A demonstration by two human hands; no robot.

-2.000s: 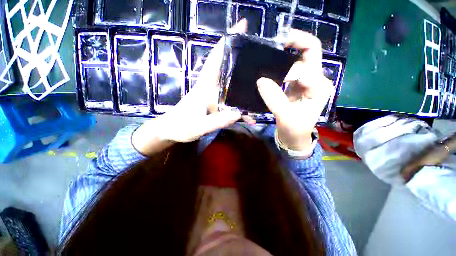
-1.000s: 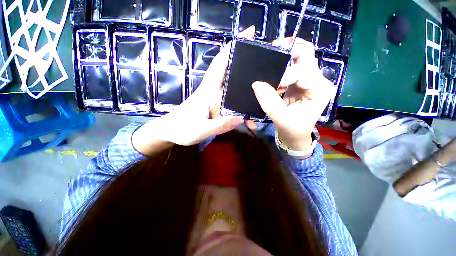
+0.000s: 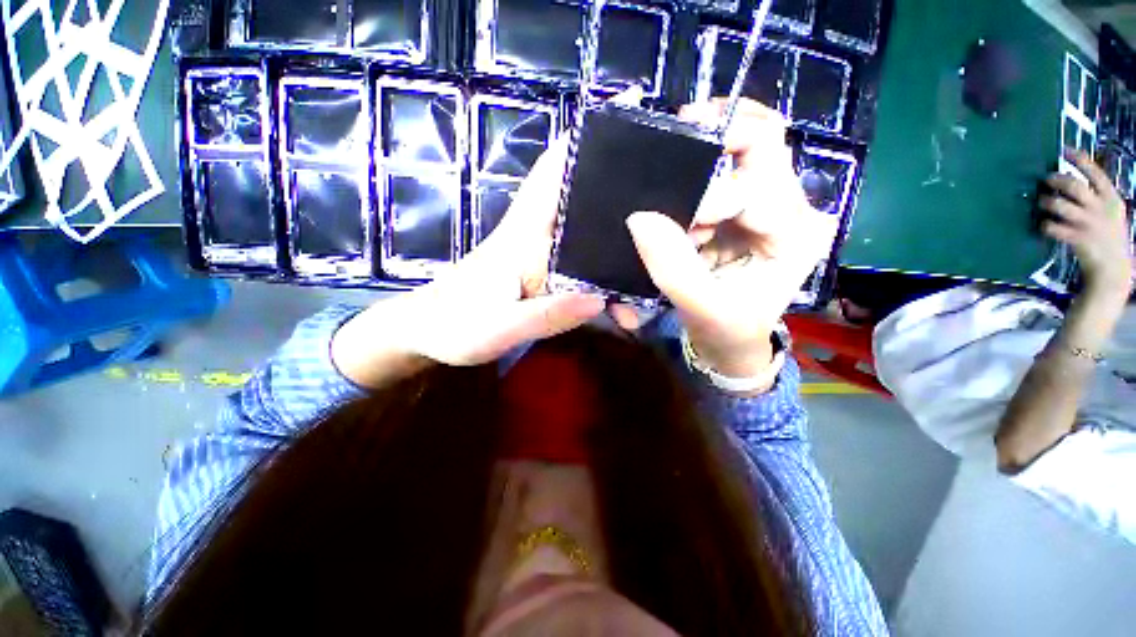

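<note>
A black rectangular panel (image 3: 629, 187) with a shiny edge is held over the near edge of the glossy black parts tray (image 3: 326, 274). My left hand (image 3: 498, 274) holds the panel along its left side and lower corner. My right hand (image 3: 747, 237) holds its right side, with the thumb lying on the black face. A thin clear or shiny strip (image 3: 747, 62) rises from the panel's upper right corner near my right fingers. The fingers behind the panel are mostly hidden.
White empty sheet grids (image 3: 94, 112) lie at the left on the green bench (image 3: 934, 199). Another white grid (image 3: 1078, 106) is at the right, with another person's hand (image 3: 1090, 218) on it. A blue stool (image 3: 100, 305) and a red stool (image 3: 835, 348) stand near the bench.
The panel has turned slightly and its black face now shows more squarely. The other person's arm at the right has reached up onto the bench. My hands have barely moved.
</note>
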